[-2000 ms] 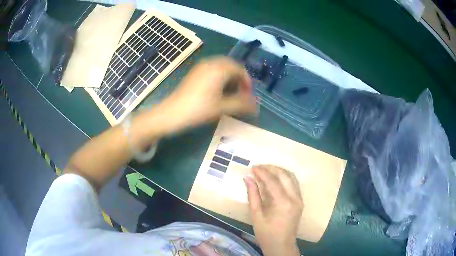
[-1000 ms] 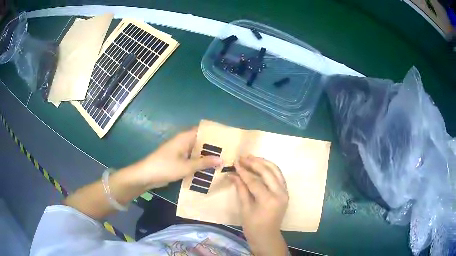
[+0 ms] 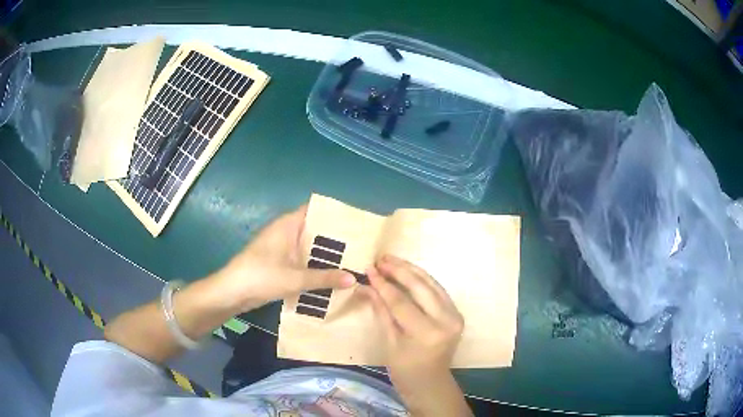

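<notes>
The tan backing sheet lies in front of me, creased between my hands. A column of dark adhesive pads is on its left part. My left hand holds the sheet's left part, with the thumb across the pads and its tip at a small black part. My right hand pinches that black part between its fingertips. The fingers hide most of the part and some pads.
A clear plastic tray with scattered black parts stands beyond the sheet. A large clear bag is at right, near loose black parts. At left lie a full pad sheet, a long black piece, bare liner and a small bag.
My left hand has come down from near the tray onto the sheet's left part. My right hand now holds the black part beside my left thumb. The view has shifted, and the sheet is creased.
</notes>
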